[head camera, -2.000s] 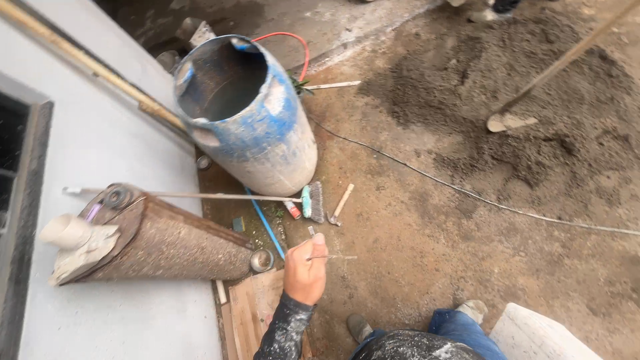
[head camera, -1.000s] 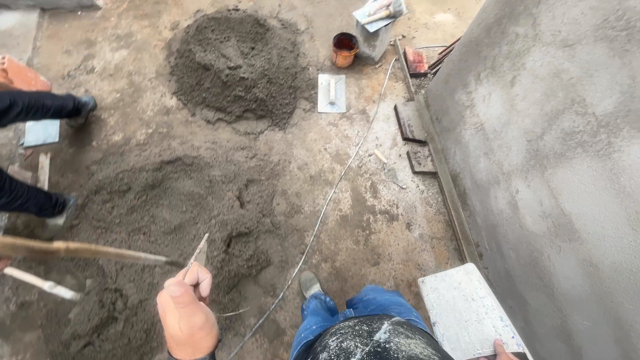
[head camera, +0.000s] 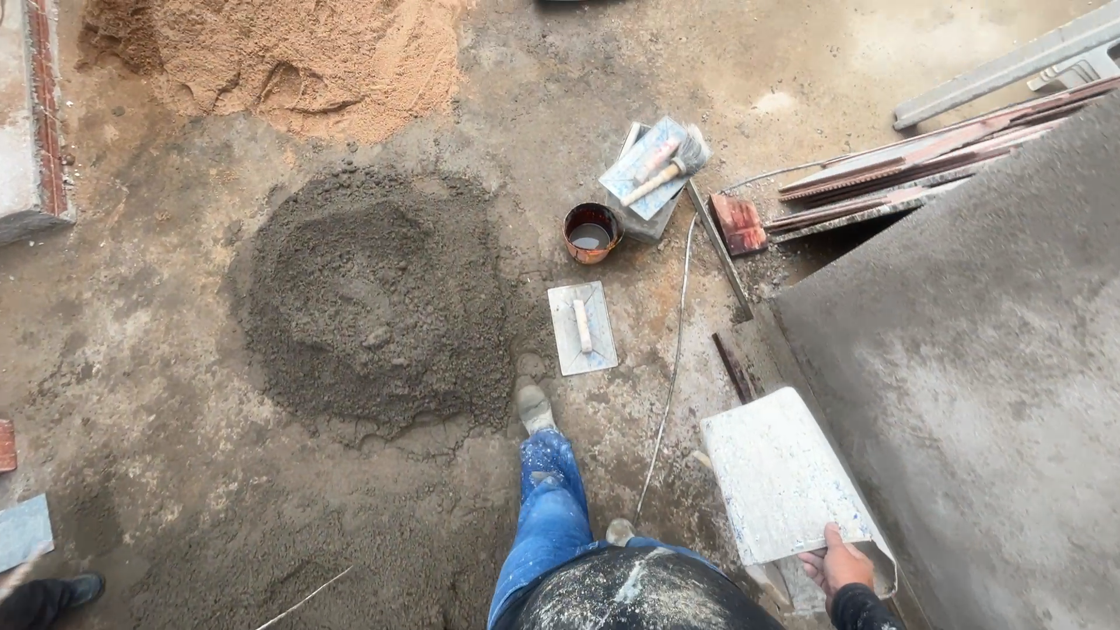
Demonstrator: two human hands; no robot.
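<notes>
My right hand [head camera: 840, 564], low on the right, grips the near edge of a white, paint-flecked bucket [head camera: 783, 472] that hangs tilted beside the wall. My left hand is out of view; a thin pale rod or wire [head camera: 306, 598] shows at the bottom edge, its holder hidden. A plastering float [head camera: 582, 328] lies handle up on the ground in front of my boot [head camera: 534, 404]. Beyond it stands an orange bucket [head camera: 591, 234] with grey liquid inside. Behind that, a brush [head camera: 669, 171] rests on a blue-white float [head camera: 643, 188].
A mound of wet mortar [head camera: 376, 297] lies left of my boot, with a sand pile [head camera: 306, 66] beyond. A cable [head camera: 678, 350] crosses the ground. Boards [head camera: 927, 175] lean by the rendered wall [head camera: 980, 350]. Another person's leg [head camera: 39, 604] is at lower left.
The view has swung right and forward toward the float and orange bucket. My left hand, seen earlier with a small pointed tool, has left the view. More of my right hand now shows on the white bucket.
</notes>
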